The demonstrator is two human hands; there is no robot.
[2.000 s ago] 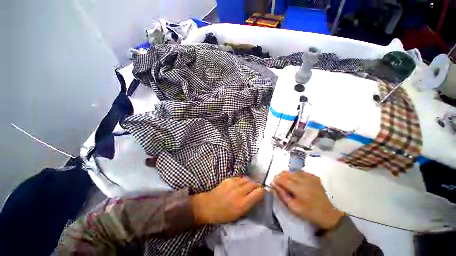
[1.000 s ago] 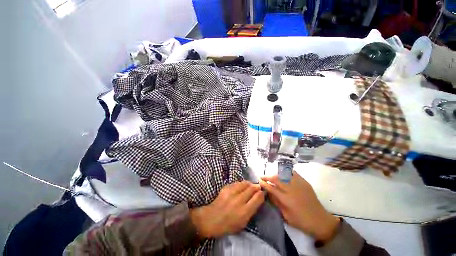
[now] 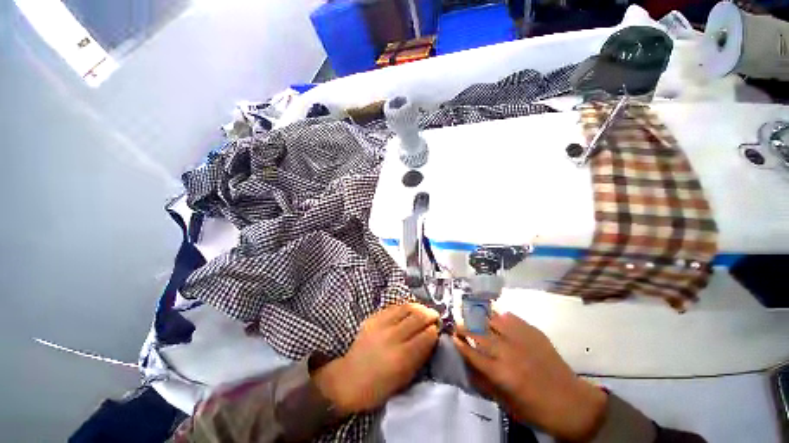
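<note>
My left hand [image 3: 381,356] has its fingertips pressed on cloth just in front of the needle area, with the fingers together. My right hand [image 3: 523,368] holds the other side of a grey strip [image 3: 449,363] between the hands. The small-checked fabric [image 3: 303,251] lies crumpled left of the needle and runs down under my left forearm. A pale lining piece [image 3: 441,417] hangs below the hands at the front edge. The sewing machine's presser bar and metal parts [image 3: 419,251] stand right behind my fingertips. The exact grip under the fingers is hidden.
The white machine head [image 3: 502,190] with a blue stripe extends to the right, with a plaid scrap [image 3: 644,208] draped over it. A thread cone [image 3: 725,39] stands upper right. A dark cloth pile [image 3: 130,420] is lower left, beside a pale wall [image 3: 78,199].
The camera view has turned, so the machine sits further left in the picture. Both hands are now close to the presser foot, with the cloth still held between them.
</note>
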